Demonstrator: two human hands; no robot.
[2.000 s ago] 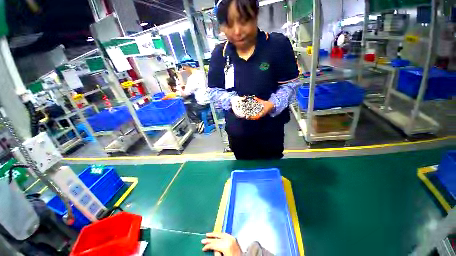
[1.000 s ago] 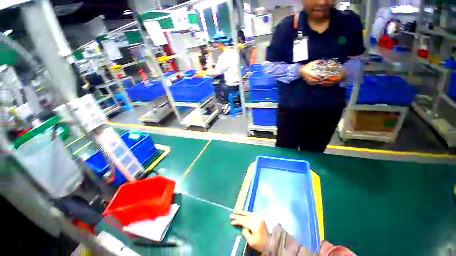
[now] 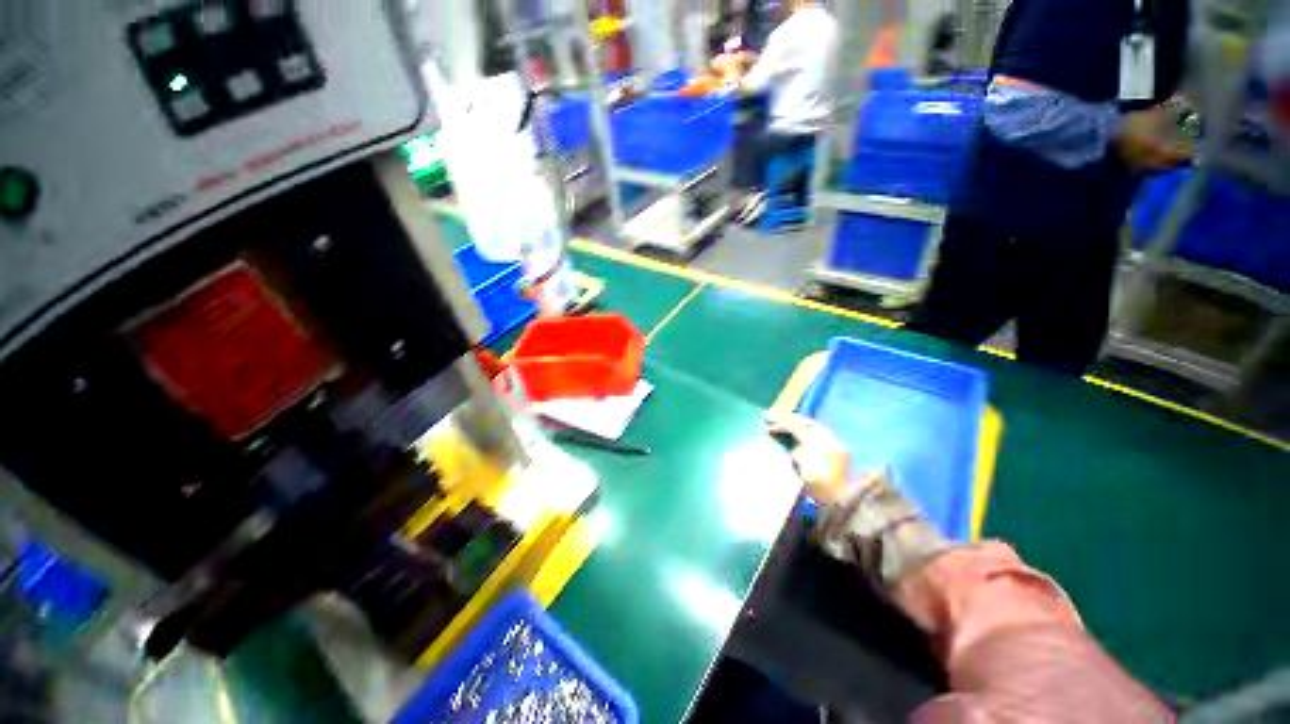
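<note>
My right hand (image 3: 814, 456) rests at the near edge of the green bench, beside the long blue tray (image 3: 898, 424). Its fingers are loosely bent and nothing shows in them. My left hand is not in view. A shallow blue tray (image 3: 611, 693) at the bottom holds many small shiny metal parts and is cut off by the picture's edge. It lies in front of the press (image 3: 234, 347), whose red plate and yellow base show at the left. The press area is blurred.
A red bin (image 3: 577, 357) stands on the bench beside the press, with white paper (image 3: 606, 413) under it and a thin black stick (image 3: 606, 444) nearby. A person in dark clothes (image 3: 1040, 212) stands across the bench. Blue bins on carts stand behind.
The view has swung left and down, bringing the press and the tray of small parts into sight. The person across now appears at the upper right. My right hand stays by the long tray.
</note>
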